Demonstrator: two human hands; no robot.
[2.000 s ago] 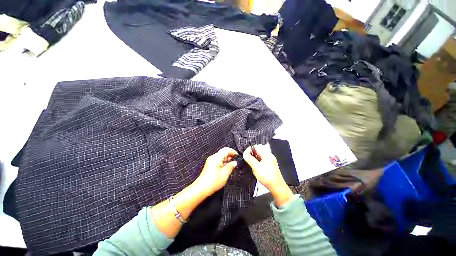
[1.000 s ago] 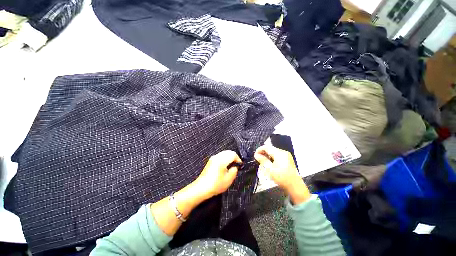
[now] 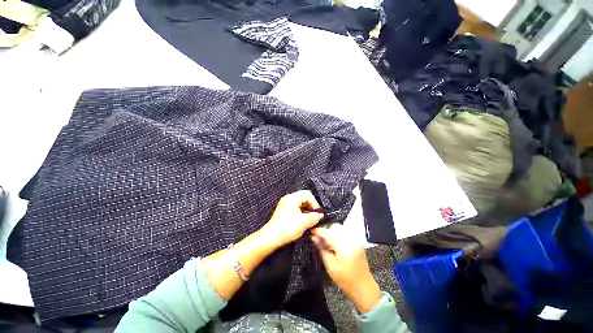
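A dark grey coat with a fine white check (image 3: 143,175) lies over the white table (image 3: 409,156) and hangs off its near edge. My left hand (image 3: 296,218) pinches the cloth at the coat's near right edge. My right hand (image 3: 338,253) is just below and right of it, blurred, with the fingertips together near the same edge. Whether my right fingers hold a needle or thread is too small to tell. A black smartphone (image 3: 378,213) lies on the table edge to the right of my hands.
A dark garment with a striped cuff (image 3: 270,65) lies at the back of the table. Piled dark clothing (image 3: 448,71) and khaki clothing (image 3: 471,143) stand on the right. Blue crates (image 3: 432,279) are at the lower right. Speckled floor shows below the table corner.
My right hand has moved down, below my left hand, and the smartphone is now fully uncovered. My left hand stays at the coat edge. The view has shifted slightly.
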